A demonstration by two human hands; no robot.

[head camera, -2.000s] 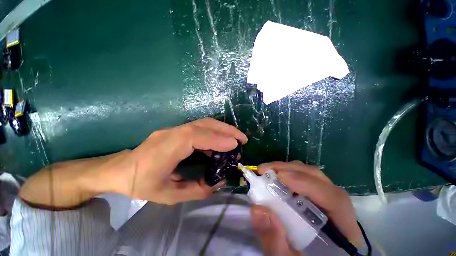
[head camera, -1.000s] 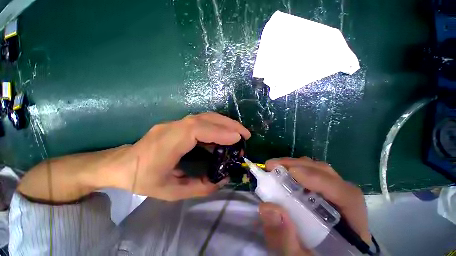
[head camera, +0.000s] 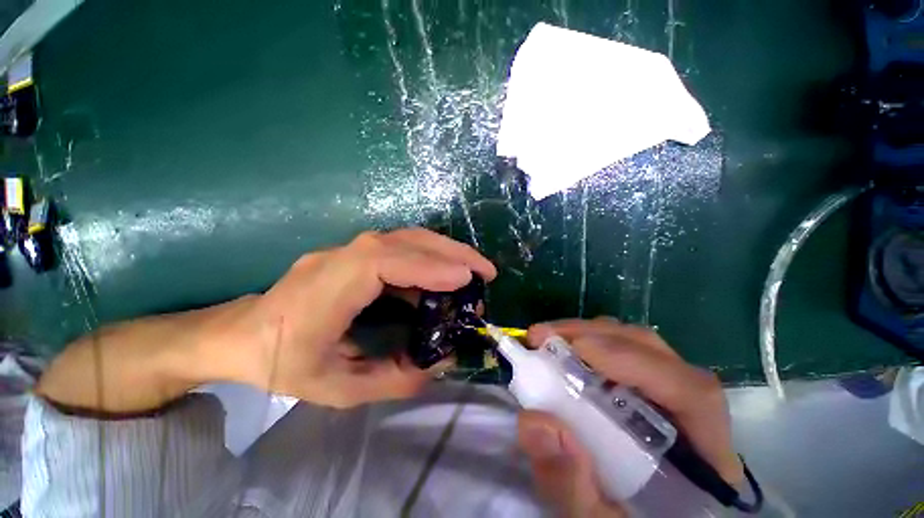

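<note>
My left hand [head camera: 339,319] holds a glossy black electronic unit [head camera: 443,322] between thumb and fingers, low over the front of the green bench. My right hand [head camera: 633,390] holds a thick white glue syringe [head camera: 583,423] like a pen, with a clear trigger switch [head camera: 630,410] and a black cable on its side. The syringe's pale dispensing tip [head camera: 492,332] is at the unit's right side; whether it touches is too small to tell. A thin yellow edge [head camera: 515,332] shows beside the tip, near my right fingertips. The rest of that part is hidden.
A white paper scrap [head camera: 598,109] lies on the green bench [head camera: 223,132] beyond my hands. Several black units with battery cells [head camera: 36,235] lie at the far left. A curved clear hose [head camera: 778,288] and a blue glue dispenser [head camera: 894,233] stand at the right. Dried glue streaks mark the bench.
The whole view has shifted slightly. The unit has turned a little in my left hand, and the dispensing tip stays beside it. Both grips look the same.
</note>
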